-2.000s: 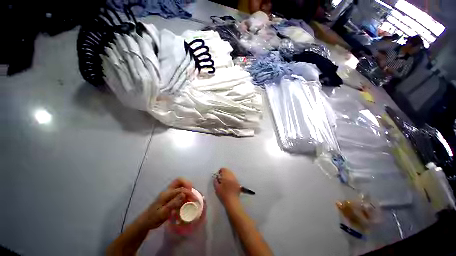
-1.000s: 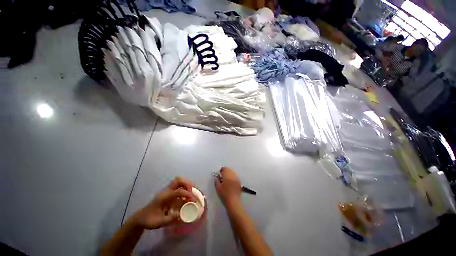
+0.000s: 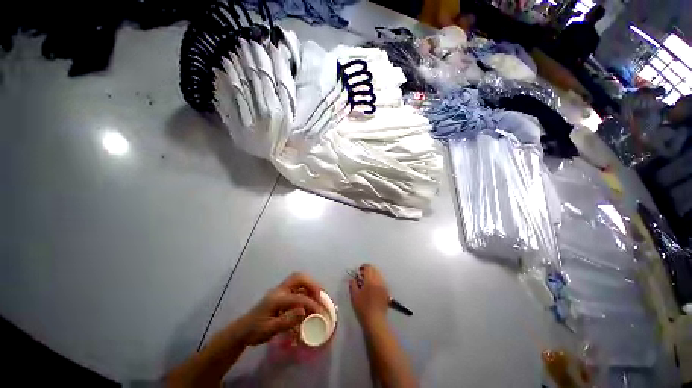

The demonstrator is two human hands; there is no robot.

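A drinking bottle (image 3: 314,330) with a pale round rim and a pinkish body stands near the front of the table. My left hand (image 3: 287,309) is around its top from the left, fingers at the lid. My right hand (image 3: 369,292) rests on the table to the right of the bottle, closed on slim dark thread snips (image 3: 400,306). The dark end sticks out right of the hand and a silvery tip shows by the fingers on its left. My palm hides the middle of the tool.
A hung white shirt stack (image 3: 357,159) with black hangers (image 3: 199,68) lies across the table (image 3: 152,250). Clear polybags (image 3: 504,201) lie to its right, blue garments (image 3: 464,114) behind them. An amber packet (image 3: 560,367) is at lower right. People are blurred at far right.
The view has turned, so the table's things sit further right. My left hand's fingers have shifted at the bottle's top. My right hand keeps its hold on the snips.
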